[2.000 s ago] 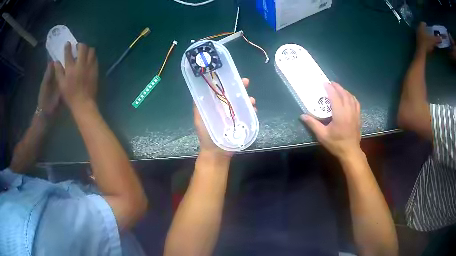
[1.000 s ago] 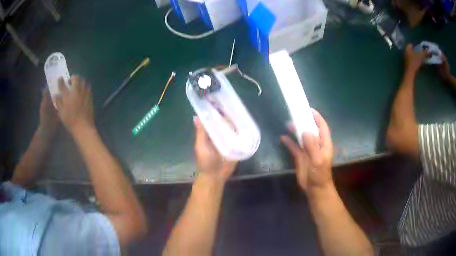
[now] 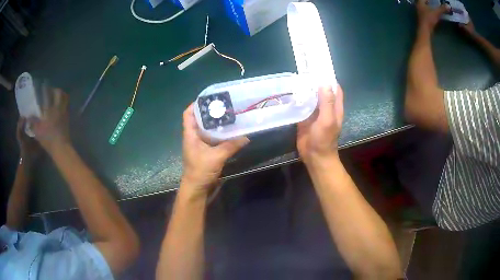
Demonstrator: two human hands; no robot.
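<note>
The translucent milky housing (image 3: pixel 257 124) lies sideways in the air, its open side towards me. A black square fan (image 3: pixel 217 110) sits at its left end, with thin red and dark wires running right. My left hand (image 3: pixel 205 147) grips the housing's left end. My right hand (image 3: pixel 322 123) holds the vented lid (image 3: pixel 310 46), which stands almost upright at the housing's right end and overlaps it. The lid is overexposed, so which side faces me is unclear. Whether my right fingers also touch the housing is hidden.
A green LED strip board (image 3: pixel 121 126), a thin brush (image 3: pixel 100 82) and a white strip with leads (image 3: pixel 196 57) lie on the dark green table (image 3: pixel 159 147). A blue-white box (image 3: pixel 255 15) and white cable (image 3: pixel 156 21) are at the back. People work on white units at left and right.
The housing has turned from nearly upright to sideways, fan end left. The lid has come from the right to the housing's right end. My view has shifted, moving the table items left.
</note>
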